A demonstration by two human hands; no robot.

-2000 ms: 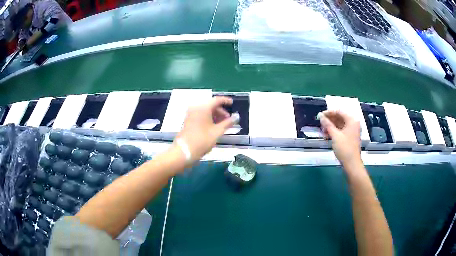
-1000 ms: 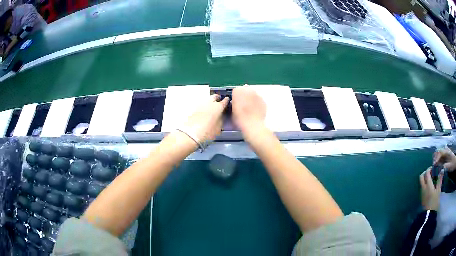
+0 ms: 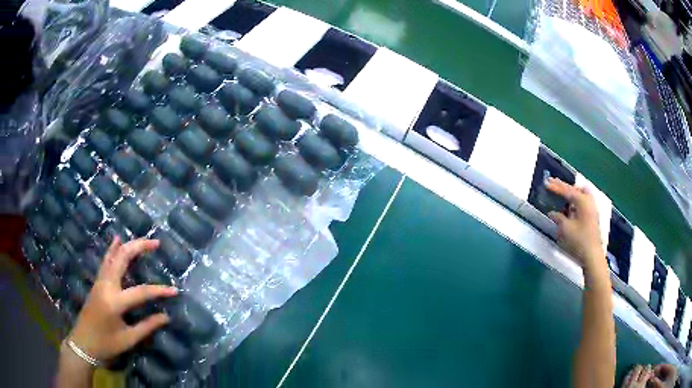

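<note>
My left hand (image 3: 121, 307) is over the near-left part of the clear blister tray (image 3: 262, 261), fingers apart, close above dark green-grey charging cases (image 3: 191, 227). I see nothing held in it. My right hand (image 3: 578, 220) reaches into a gift box (image 3: 548, 176) on the line, its fingertips at the black inner tray; whether they touch a case there is not clear. The neighbouring box to the left (image 3: 451, 117) has a black inner tray with two small marks and a whitish case recess (image 3: 442, 138). The tray's right part has empty pockets.
The row of boxes with white lids (image 3: 389, 85) runs diagonally along the belt side rail (image 3: 485, 198), beside the green conveyor belt (image 3: 448, 64). Crumpled plastic bags (image 3: 91, 61) lie upper left. White sheets (image 3: 584, 79) and orange parts (image 3: 603, 21) are upper right. Another person's hand (image 3: 649, 376) shows at lower right.
The view has swung left, towards the blister tray. My hands have parted: the left has moved from the box to the tray, the right remains at a box. The case on the bench is no longer seen there.
</note>
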